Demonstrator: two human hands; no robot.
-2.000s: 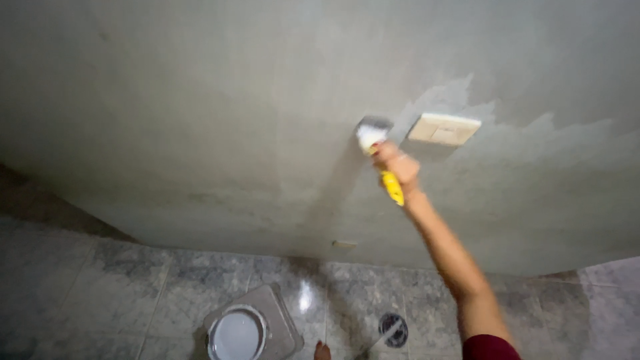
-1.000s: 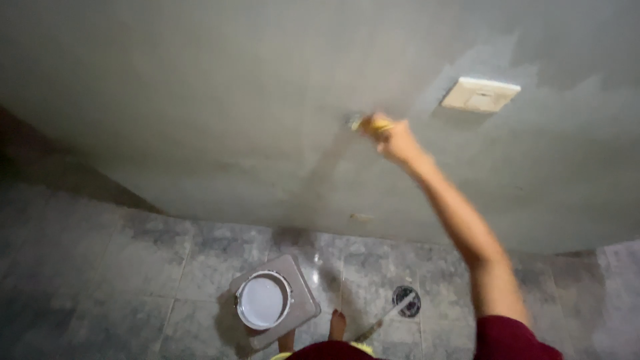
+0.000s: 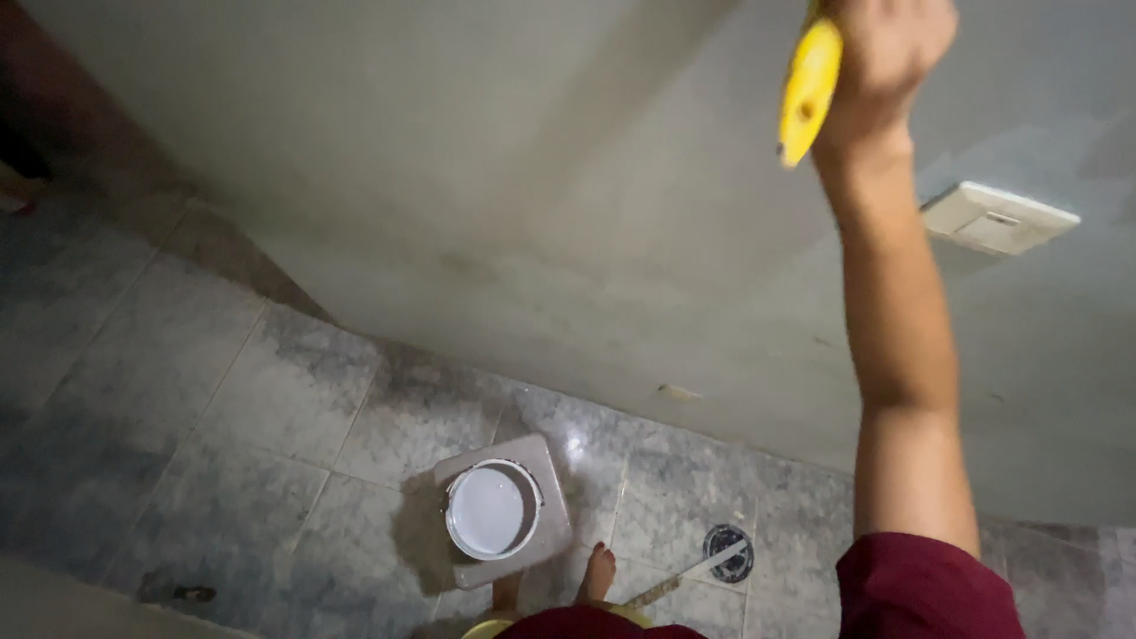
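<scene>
My right hand is closed around the yellow handle of a paintbrush, raised at the top edge of the view in front of the grey wall. The brush head is out of frame, so contact with the wall cannot be seen. Below and right of the hand, a white switch or socket plate is fixed to the wall. A round white bucket of whitish paint rests on a grey stool on the floor. My left hand is out of view.
Grey tiles cover the floor along the wall's foot. My bare foot is right of the stool. Farther right a pale stick reaches over a round dark floor drain. A small dark object lies at the lower left.
The hand with the brush has moved upward along the wall, and the brush head, visible two seconds ago, is out of frame. The view has shifted.
</scene>
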